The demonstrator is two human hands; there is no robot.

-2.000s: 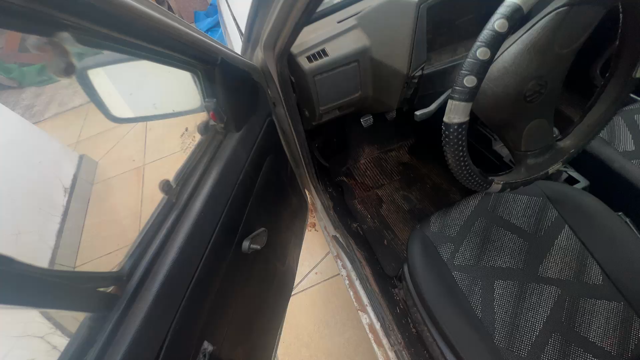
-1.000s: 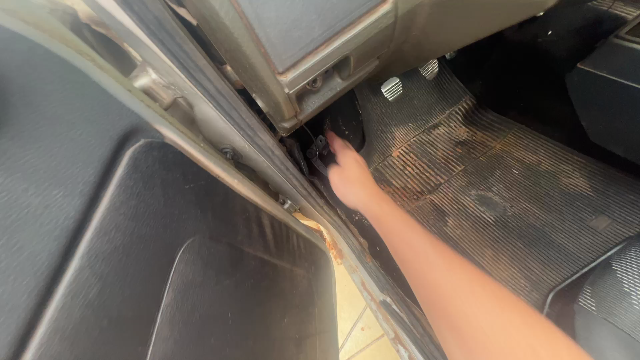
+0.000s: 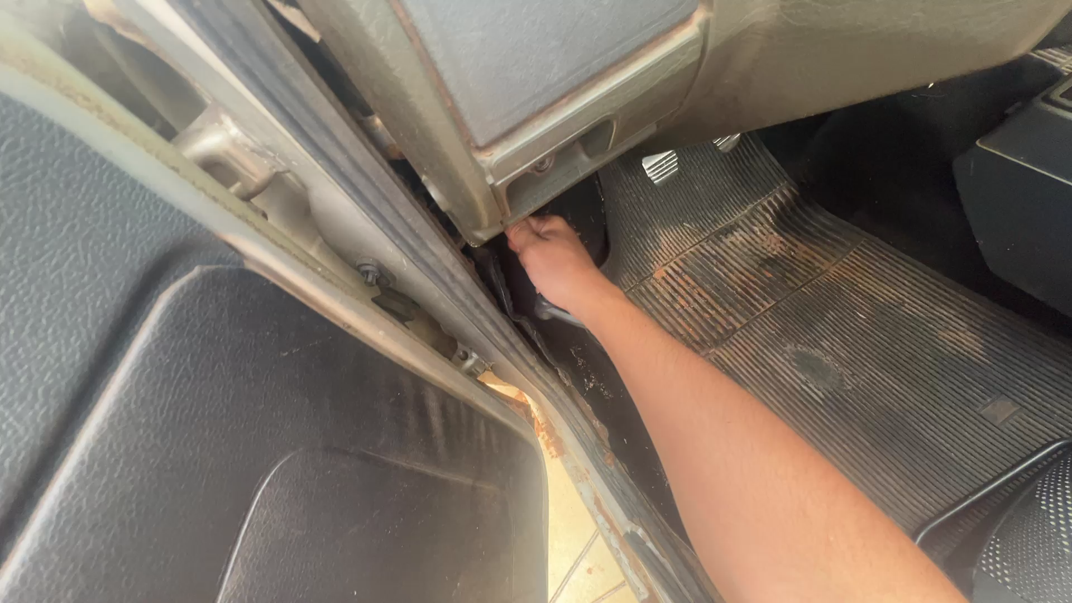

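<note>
My right hand reaches in from the lower right, its fingers curled right under the lower left corner of the grey dashboard panel. The fingertips are partly hidden, so I cannot tell whether they grip anything. Under my wrist a small grey part shows beside the dark side trim of the footwell. To the right of the hand lie the ribbed rubber floor mat, with brown dirt on it, and a metal-faced pedal. My left hand is not in view.
The open car door with its black panel fills the left. Between it and the footwell runs the door frame with its rubber seal, rusty near the sill. A patterned seat edge is at lower right, a dark console at right.
Two seconds ago no hand showed, and the view took in the steering wheel and seat. One second ago my right hand was at a black part below the dashboard corner; now it is closer to that corner.
</note>
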